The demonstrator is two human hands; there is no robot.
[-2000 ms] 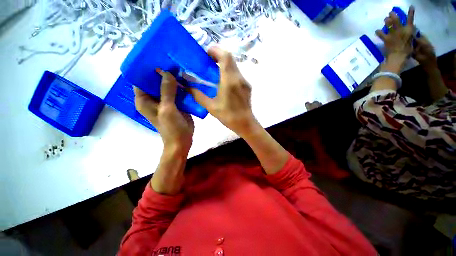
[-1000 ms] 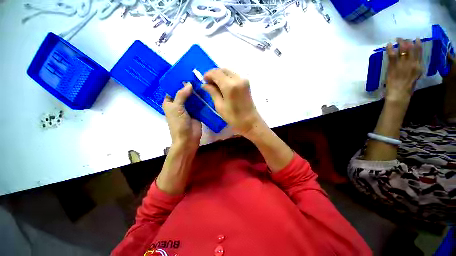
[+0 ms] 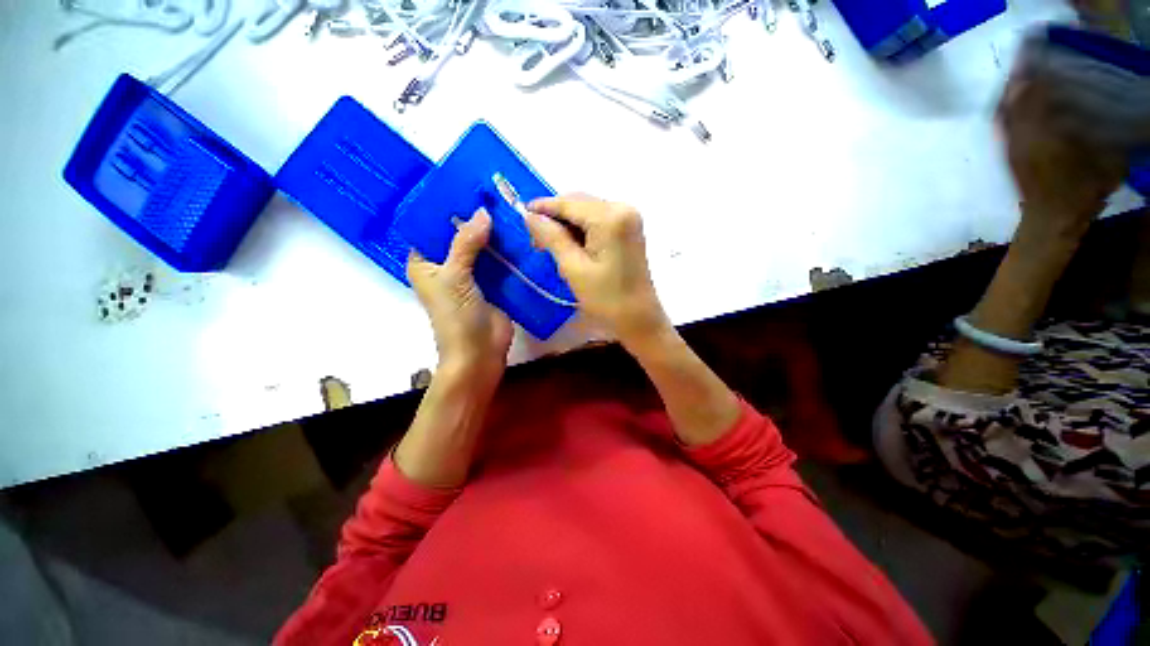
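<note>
My left hand [image 3: 457, 297] grips the lower left side of a blue tray [image 3: 463, 162], its thumb on the tray's face. My right hand [image 3: 595, 259] holds a white cable connector [image 3: 506, 191] by its end over the upper part of this tray. The connector's metal tip points up and left. A thin white cord [image 3: 523, 276] crosses the tray towards the right hand. Whether the connector sits in a slot cannot be told. The held tray overlaps another blue tray [image 3: 349, 164] on the table.
A deep-looking blue tray stack [image 3: 175, 189] stands at left, with tiny loose parts [image 3: 126, 294] below it. A tangled white cable pile [image 3: 555, 38] lies at the far side. More blue trays [image 3: 902, 28] are at upper right. A neighbour's blurred hand [image 3: 1059, 139] is at right.
The held tray has come down from its raised, tilted position, and a connector now shows in my right hand. In the last second both hands barely moved. The neighbour's hand moved up.
</note>
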